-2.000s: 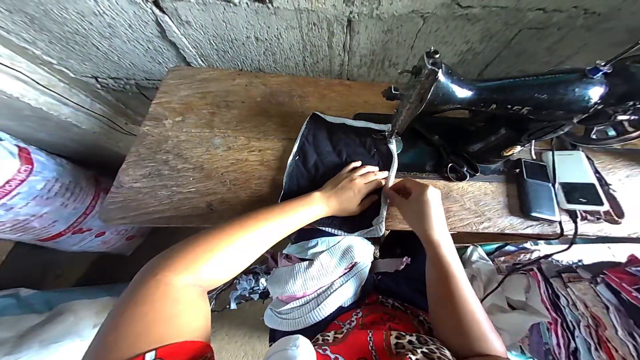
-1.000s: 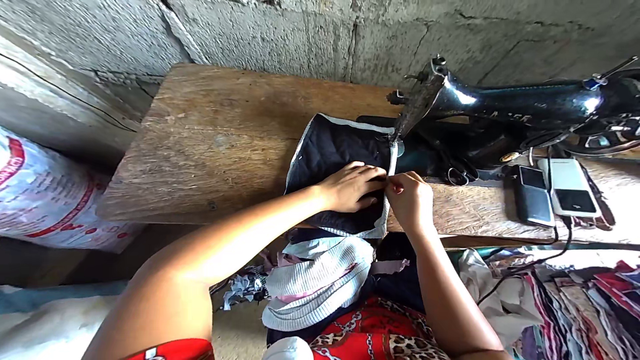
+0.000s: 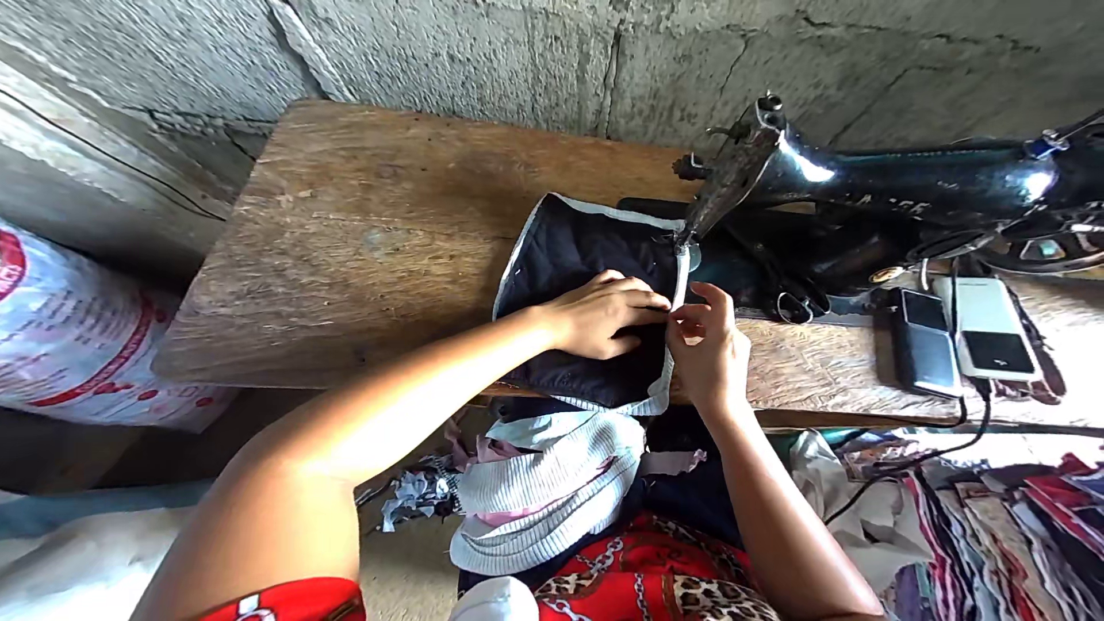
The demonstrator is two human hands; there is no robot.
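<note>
A dark fabric panel [image 3: 569, 259] edged with white ribbed binding [image 3: 680, 280] lies on the wooden table, its upper right corner beneath the needle area of a black sewing machine [image 3: 914, 185]. My left hand [image 3: 604, 315] rests on the panel, palm down, fingertips close to the bound edge. On the other side of that edge, my right hand [image 3: 709, 341] pinches the white binding between thumb and forefinger. The rest of the ribbed strip [image 3: 552, 492] hangs in a loose pile over my lap. Scissors [image 3: 798, 302] lie on the machine's bed, right of my right hand.
Right of the scissors sit a dark phone-like device [image 3: 925, 345] and a white power bank [image 3: 987, 328] with a cable [image 3: 914, 466]. Stacked fabrics [image 3: 992, 535] fill the lower right. A printed sack [image 3: 95, 336] stands left of the wooden table [image 3: 362, 241], and a block wall [image 3: 483, 60] runs behind.
</note>
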